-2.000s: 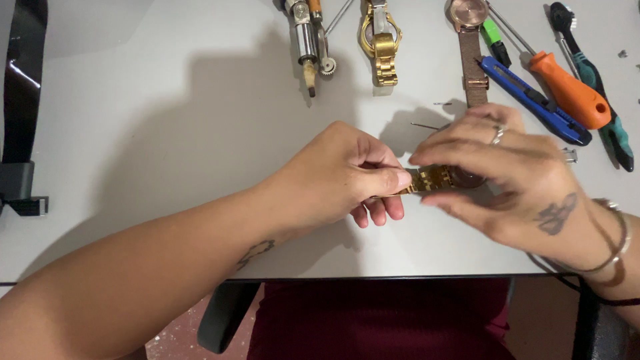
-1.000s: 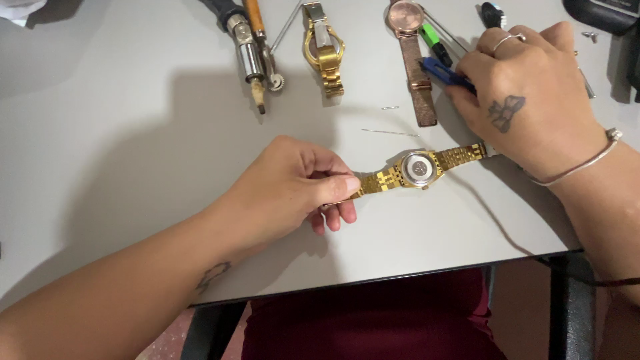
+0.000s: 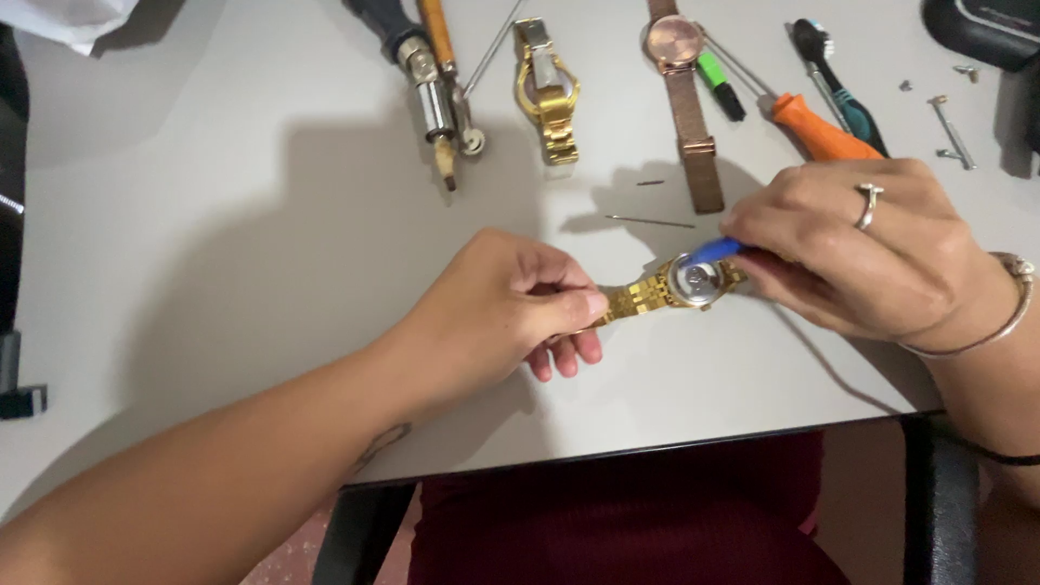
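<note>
My left hand [image 3: 528, 313] pinches the gold metal bracelet of a wristwatch [image 3: 696, 280] between thumb and fingers. The watch lies with its round silver case back facing up. My right hand [image 3: 853, 244] grips a blue utility knife [image 3: 715, 250], most of it hidden in my fist, and its blue end is over the upper left edge of the case back. The far part of the bracelet passes beneath my right fingers. Just beyond the watch lie a thin metal pin [image 3: 650, 221] and a shorter one [image 3: 650, 183].
Farther back lie a gold watch [image 3: 558, 106], a rose-gold mesh-strap watch [image 3: 691, 122], a green marker [image 3: 715, 77], an orange-handled screwdriver [image 3: 821, 130], a toothbrush [image 3: 853, 114] and a brush-tipped tool [image 3: 431, 97]. Small screws [image 3: 952, 130] are at the right. The table's edge [image 3: 634, 449] runs in front.
My right hand has picked up the blue knife, which lay on the table two seconds ago, and brought it to the watch. My left hand still holds the bracelet.
</note>
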